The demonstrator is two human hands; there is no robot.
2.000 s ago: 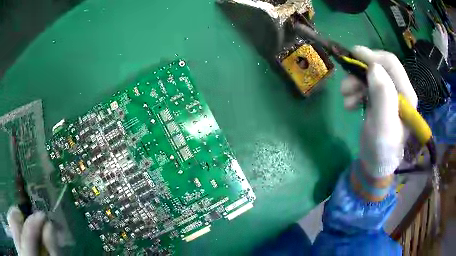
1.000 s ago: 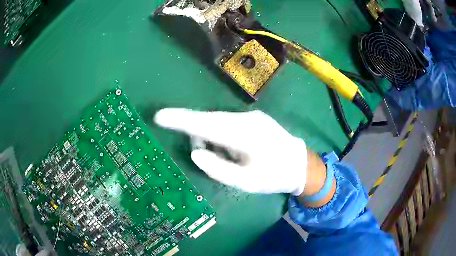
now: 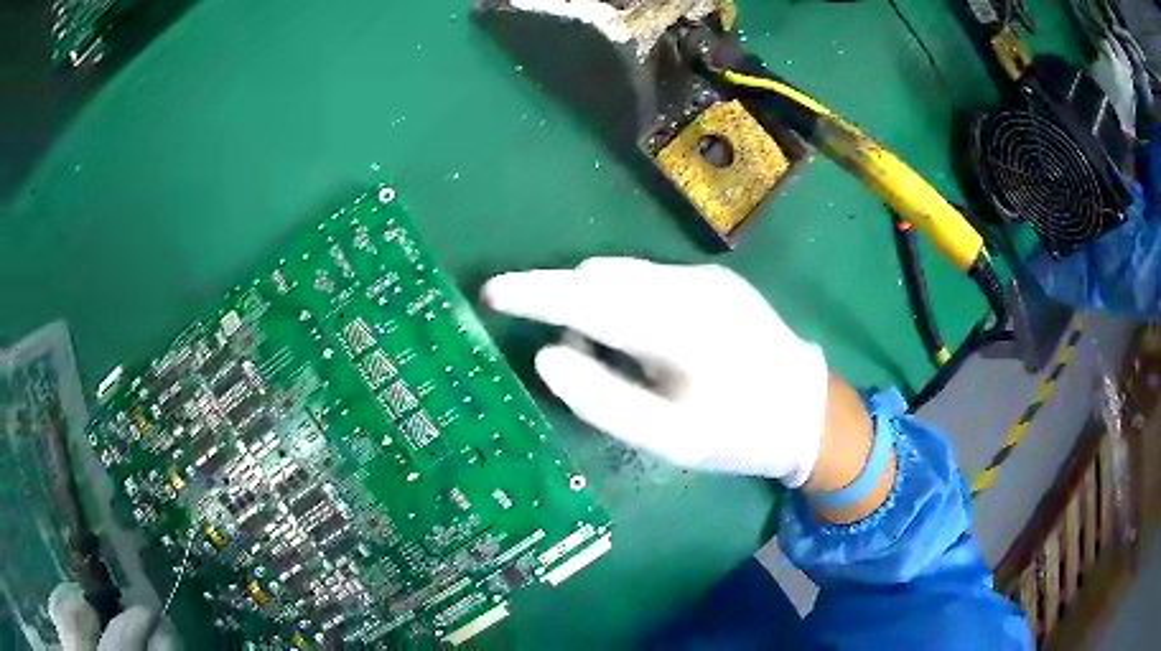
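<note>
The green circuit board (image 3: 395, 369) lies on the green mat, its dense silvery parts on the left side and pale connectors at its lower edge. My right hand (image 3: 675, 363), in a white glove, is beside the board's right edge, fingertips close to it; it holds nothing visible, with thumb and forefinger apart. My left hand (image 3: 112, 626), gloved and cut off by the bottom edge, is at the lower left, holding a dark soldering iron (image 3: 79, 521). A thin solder wire (image 3: 178, 579) shows beside it. A yellow-handled soldering iron (image 3: 891, 178) rests in the stand (image 3: 637, 64).
A yellow sponge (image 3: 723, 159) sits in the stand's front tray. Black-and-orange cutters (image 3: 919, 293) lie right of it. A black fan (image 3: 1047, 172) and another person's blue sleeve (image 3: 1101, 261) are at the right. A clear sheet (image 3: 45, 382) lies left. Another board (image 3: 96, 26) is top left.
The yellow-handled iron went from my right hand into the stand. My right hand came down beside the board, its fingers now apart. The view has also shifted.
</note>
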